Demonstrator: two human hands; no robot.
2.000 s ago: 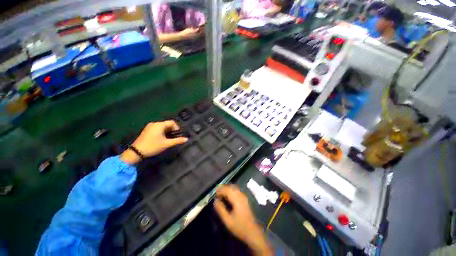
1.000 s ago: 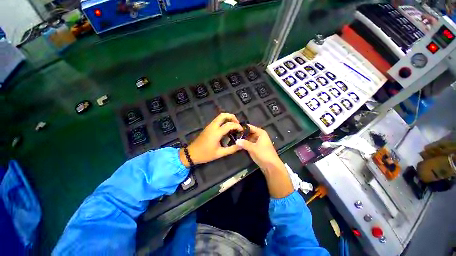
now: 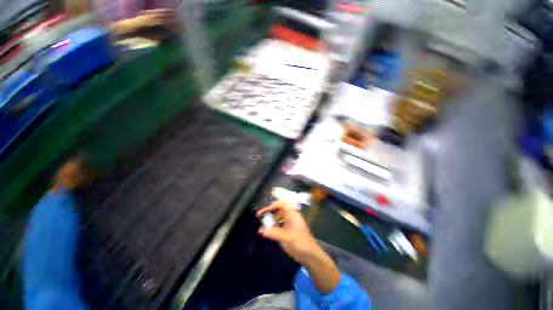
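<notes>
The whole view is blurred. My right hand (image 3: 291, 233) is in front of the dark tray's near edge, with thumb and fingertips around a small part (image 3: 268, 220) that shows pale; its shape is unclear. My left hand (image 3: 73, 172) is small and smeared at the far left, over the left end of the black parts tray (image 3: 182, 175); its fingers and anything in them cannot be made out. The tray's pockets are smeared.
The white parts tray (image 3: 303, 63) lies beyond the black tray. The dispensing machine (image 3: 315, 148) stands right, with an orange block (image 3: 358, 135) on its bed and a brass-gold barrel (image 3: 421, 100) above. White scraps (image 3: 292, 196) and blue-handled pliers (image 3: 373, 237) lie before it. Another person's hand (image 3: 142, 23) shows top left.
My hands have parted: the left has moved to the far left, and the right has come away from the tray toward the machine side with a small part. The view has swung right.
</notes>
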